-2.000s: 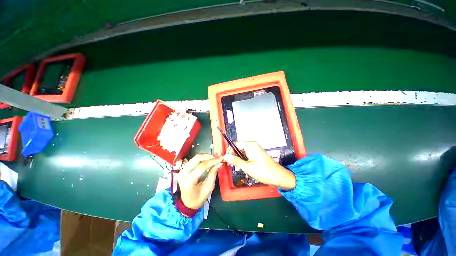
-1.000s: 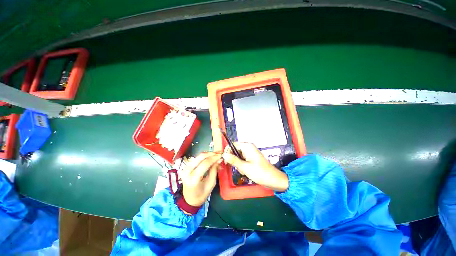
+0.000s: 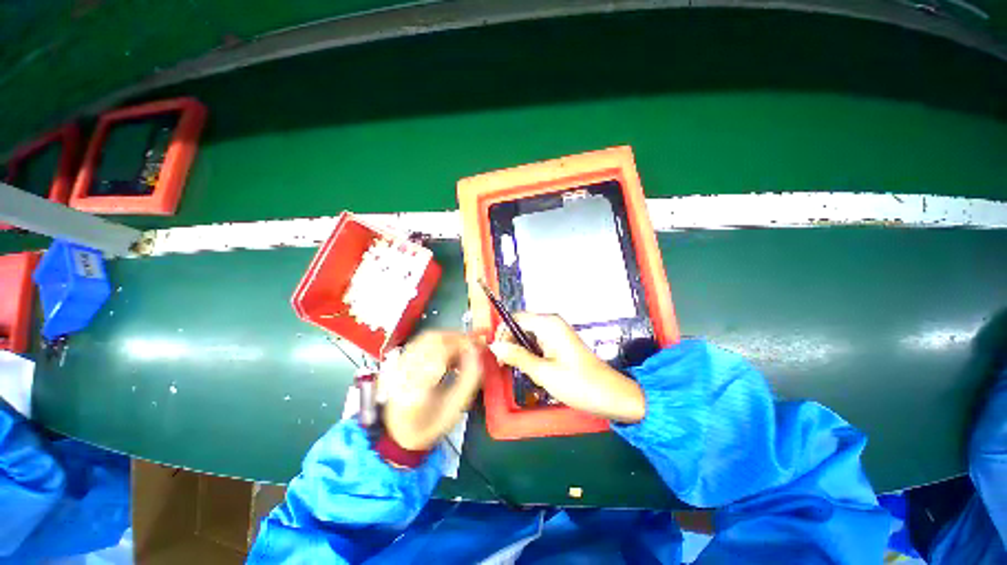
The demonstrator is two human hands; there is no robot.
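An open tablet with a large silver-grey rectangle lies in a red-orange carrier tray. My right hand is over the tablet's near left part and holds dark tweezers, tip pointing up and left. My left hand is blurred, at the tray's left edge, its fingertips close to my right fingertips. Whether a small piece is between the fingertips cannot be told. A red parts bin full of cream-white pieces stands left of the tray. My hands hide the tablet's near left corner.
A blue bin stands at the far left. More trays with tablets lie on the belt beyond the white rail. White scraps and a white sheet lie by my left wrist. A cardboard box is below the bench. Blue sleeves of people show at both sides.
My left hand has shifted slightly left and blurred, its fingers curled differently. My right hand stays nearly in place with the tweezers. The view has shifted slightly.
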